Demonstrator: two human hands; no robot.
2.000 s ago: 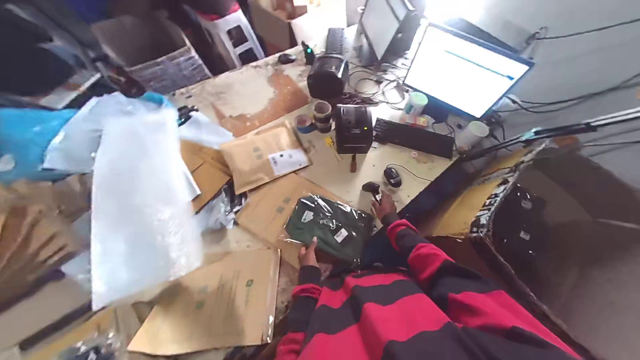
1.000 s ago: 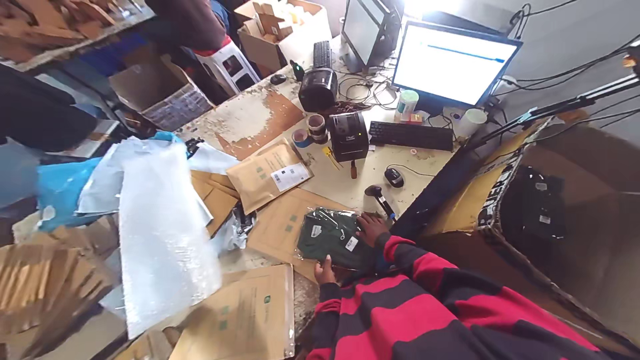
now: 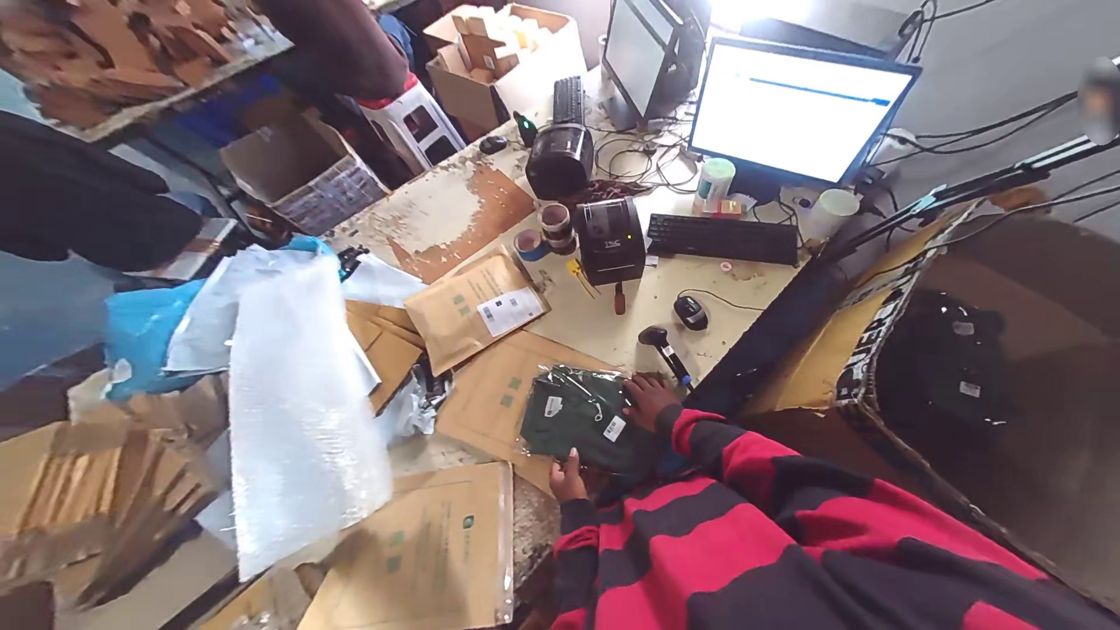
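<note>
A dark green folded garment in clear plastic [image 3: 573,411], with white labels on it, lies on a brown paper mailer [image 3: 481,394] at the near table edge. My left hand [image 3: 569,479] touches its lower edge, the thumb raised; whether the fingers grip it is hidden. Spread over its right side is my right hand [image 3: 649,401]. Just beyond that hand a handheld barcode scanner [image 3: 667,354] rests on the table. A sealed mailer with a white label [image 3: 477,306] lies farther back, and another brown mailer [image 3: 420,551] is at the lower left.
Label printer [image 3: 611,241], keyboard [image 3: 722,239], mouse [image 3: 690,312], tape rolls [image 3: 556,226] and a monitor [image 3: 801,109] stand behind. White bubble wrap [image 3: 302,411] and cardboard pieces [image 3: 79,490] crowd the left. A large carton [image 3: 888,350] is at right. Another person's arm [image 3: 337,44] shows at the back.
My right hand held the barcode scanner two seconds ago; it has let go and moved onto the bagged garment. The scanner now lies on the table. My left hand stays at the garment's edge.
</note>
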